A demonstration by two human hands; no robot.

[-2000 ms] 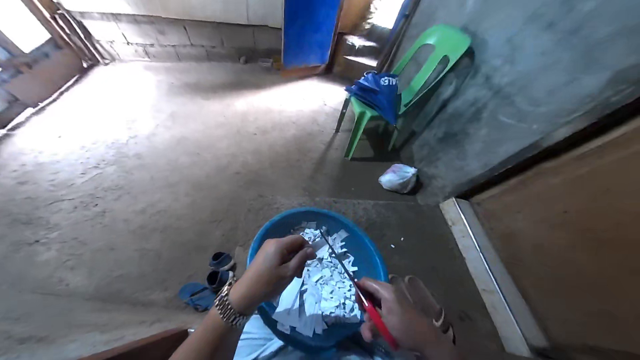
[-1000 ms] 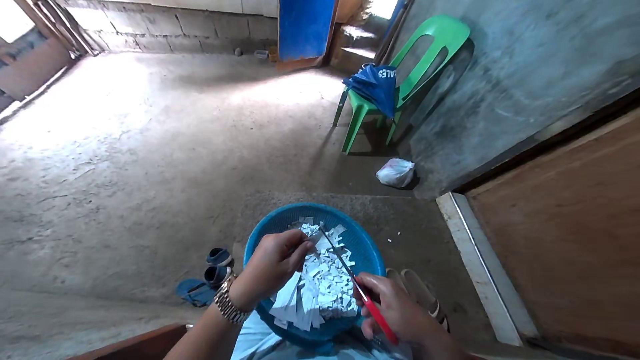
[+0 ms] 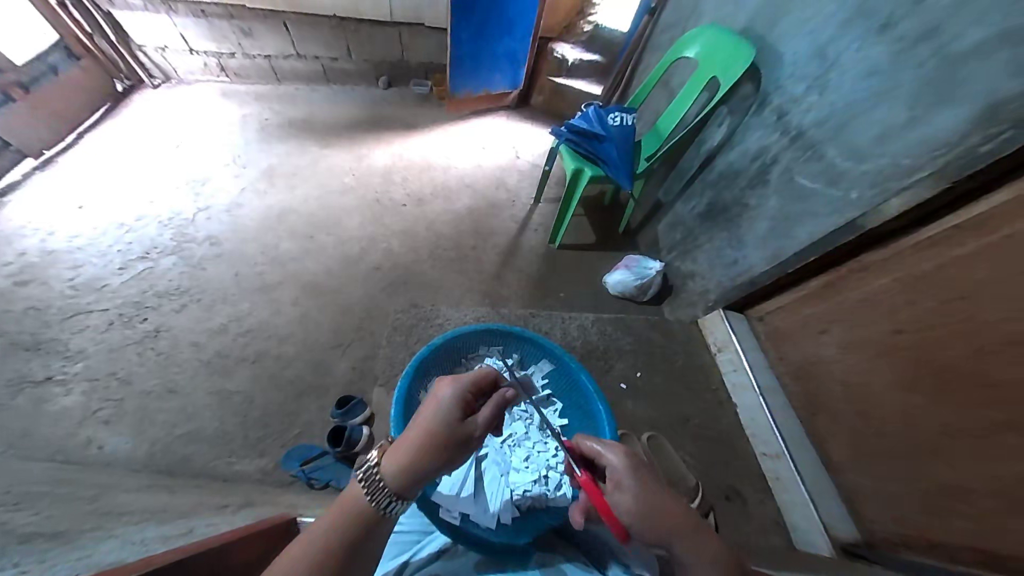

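Observation:
A blue plastic basin (image 3: pixel 596 384) with mesh-like sides rests at my lap, holding many small cut paper pieces (image 3: pixel 532 456) and longer paper strips (image 3: pixel 480 488) nearer to me. My left hand (image 3: pixel 460 412), with a metal-link watch (image 3: pixel 378 478) on its wrist, is above the basin, its thumb and fingertips pinching a small piece of paper. In my right hand (image 3: pixel 628 488) is a pair of scissors with red handles (image 3: pixel 600 504). The scissor blades point up and left, close beside the left fingertips. Whether the blades are apart is unclear.
Blue shoes (image 3: pixel 350 424) and a blue flip-flop (image 3: pixel 314 464) lie left of the basin; beige footwear (image 3: pixel 668 460) is at its right. Farther ahead are a white plastic bag (image 3: pixel 634 278) and a green plastic chair (image 3: pixel 696 76) holding a blue umbrella (image 3: pixel 600 140). A wooden door (image 3: pixel 920 360) stands right.

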